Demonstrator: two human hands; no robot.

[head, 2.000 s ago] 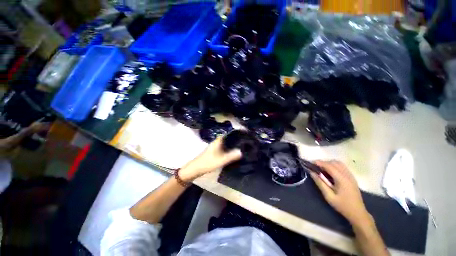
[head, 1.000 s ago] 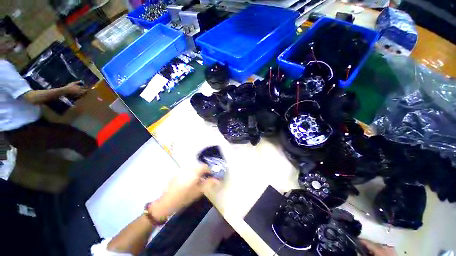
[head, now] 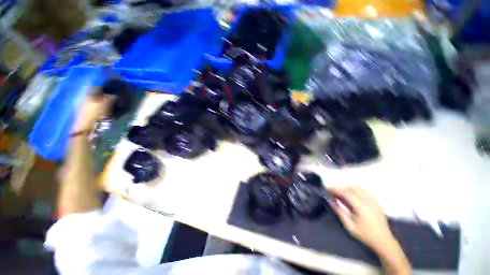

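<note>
The frame is blurred. Two black housings sit side by side on the dark mat (head: 344, 241), a left one (head: 265, 196) and a right one (head: 307, 196). My right hand (head: 361, 214) is closed around the pliers (head: 342, 205), just right of the right housing. My left hand (head: 96, 110) is far left by the blue bins, touching or beside a dark rounded piece (head: 119, 98); its grip is too blurred to tell. A single black housing (head: 143, 165) lies on the cream board at the left.
A heap of black housings (head: 247, 115) fills the back middle. Blue bins (head: 166, 51) stand at the back left. A clear plastic bag (head: 370, 70) lies behind small black parts (head: 376, 107) and a dark housing (head: 353, 142). A blurred white piece (head: 432, 217) lies right.
My left hand first moved left with a dark housing, let it go on the board, and is now farther left by the bins. The view swung left and back. My right hand stays by the mat.
</note>
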